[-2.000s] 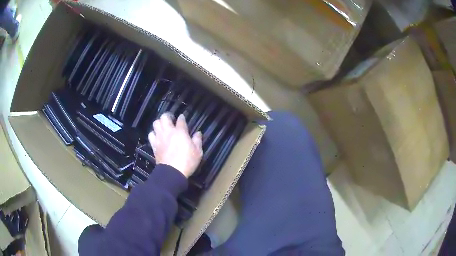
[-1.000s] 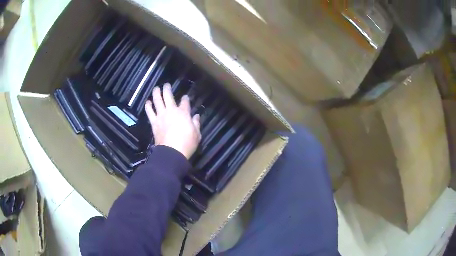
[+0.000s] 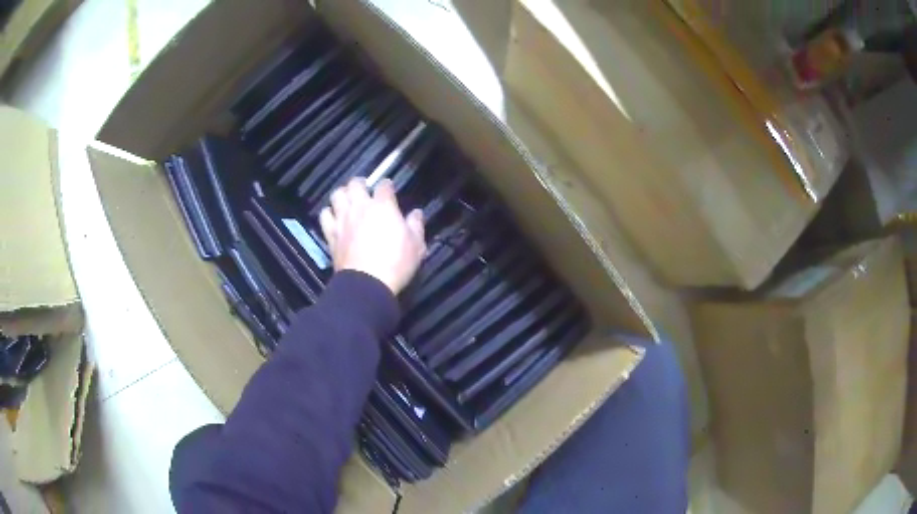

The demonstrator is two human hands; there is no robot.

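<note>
My left hand (image 3: 374, 236), bare with a dark sleeve, reaches into an open carton (image 3: 151, 256) from the lower left. Its back faces up and its fingertips touch the top edges of the panels near the pale-edged panel (image 3: 395, 156). Whether the fingers pinch a panel is hidden. Dark solar panels (image 3: 481, 326) stand edge-on in a long row along the far side. More panels (image 3: 226, 191) stand at another angle along the near side, one with a pale label (image 3: 306, 243). My right hand is out of the picture.
A closed carton with shiny tape (image 3: 644, 131) stands beyond the open one. Another brown carton (image 3: 804, 381) is at the right. An open carton with dark contents (image 3: 50, 402) is at the left edge. My knee (image 3: 623, 432) touches the carton's right end.
The view has shifted, so the carton appears further right and lower. My left hand has moved along the row toward the pale-edged panel, its fingertips now at that panel's lower end.
</note>
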